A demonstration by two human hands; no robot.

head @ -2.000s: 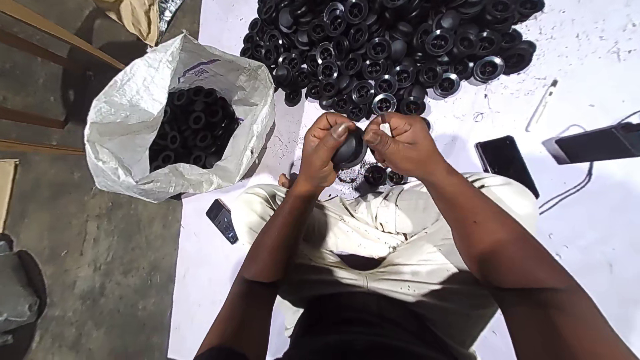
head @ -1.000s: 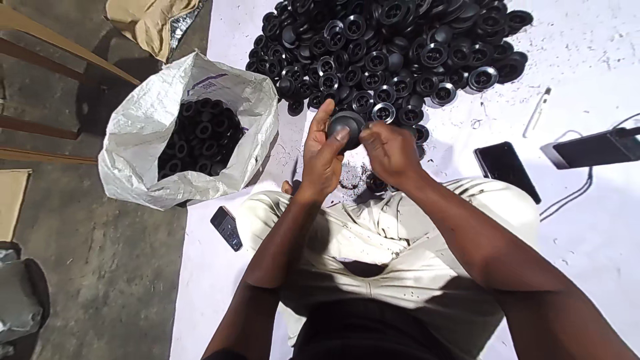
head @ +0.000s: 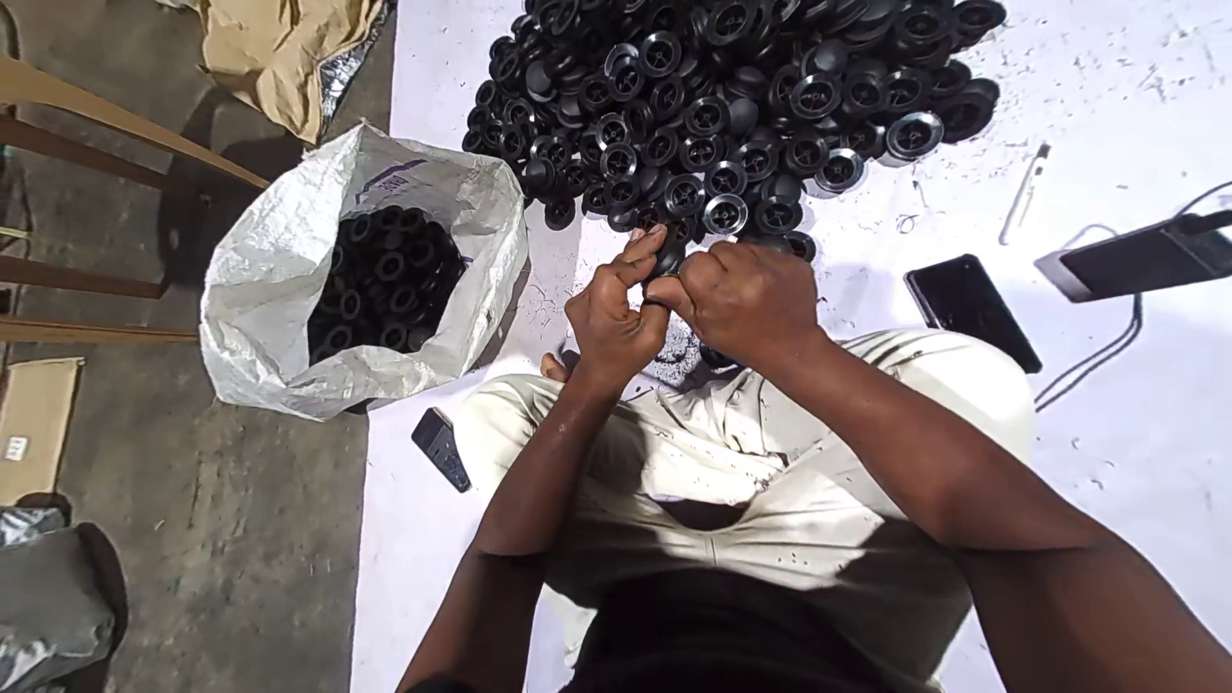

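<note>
My left hand (head: pixel 619 313) grips a round black plastic part (head: pixel 668 258) by its edge, just in front of a large heap of similar black round parts (head: pixel 703 115). Against the same part, my right hand (head: pixel 746 294) is closed with its thumb at the near edge; whether it holds a small tool is hidden. The held part is seen tilted and partly covered by the fingers. Some black parts and dark shavings (head: pixel 677 354) lie on the white sheet below my hands.
A white woven sack (head: pixel 241 318) of black rings stands at the left. A keypad phone (head: pixel 441 449) lies by my left knee. On the right are a smartphone (head: pixel 972 308), a white pen-like tool (head: pixel 1024 192) and a dark cabled device (head: pixel 1145 258). Wooden legs (head: pixel 96 280) stand far left.
The black part has turned from showing its broad face to a tilted edge between my hands. My right hand has curled from a fingertip pinch two seconds ago into a closed grip.
</note>
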